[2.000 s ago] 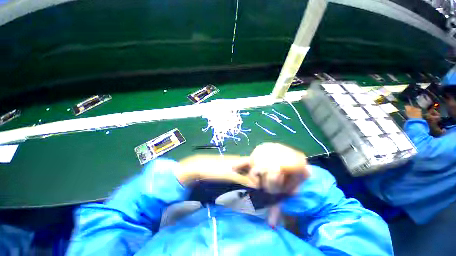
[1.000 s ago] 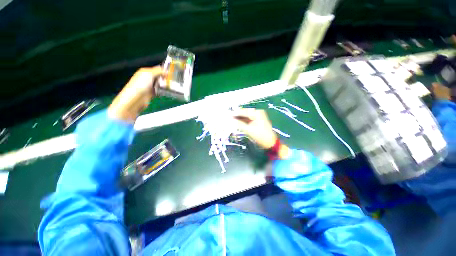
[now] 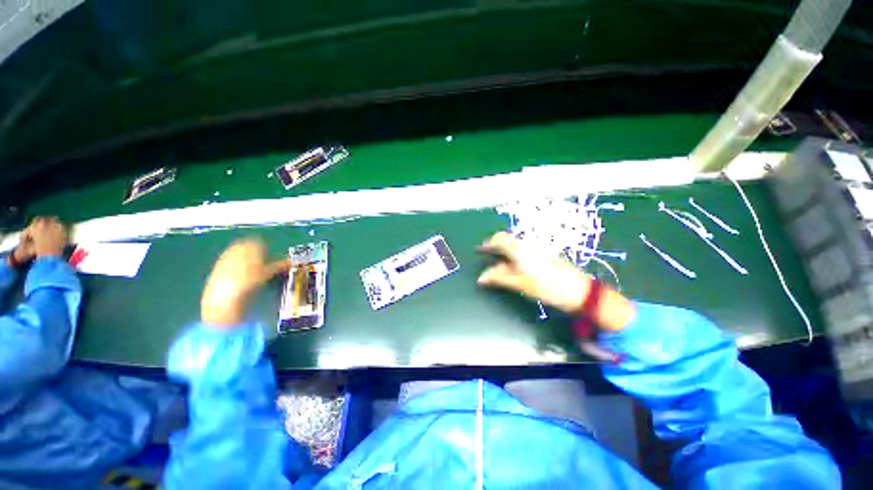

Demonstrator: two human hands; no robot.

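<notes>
Two open phone bodies lie on the green bench. The left phone body (image 3: 304,289) stands lengthwise to me, with an orange strip inside. The other phone body (image 3: 412,272) lies slanted to its right. My left hand (image 3: 233,282) is blurred, at the left phone's edge, one finger reaching onto it; whether it grips it is unclear. My right hand (image 3: 536,273), with a red wrist band, is at the left edge of the white cable pile (image 3: 565,225). Its fingers are bent; a dark spot shows at the fingertips, too small to tell.
Loose white cables (image 3: 704,234) lie right of the pile. The white rail (image 3: 383,204) crosses behind, with phones on the conveyor (image 3: 402,153). A post (image 3: 756,105) and stacked trays (image 3: 823,258) stand right. Another person's hands (image 3: 45,237) are at far left near a white and red card (image 3: 115,258).
The view has turned left. The phone my left hand held raised is no longer in the air; two phones now lie on the bench. My right hand has moved to the pile's left side.
</notes>
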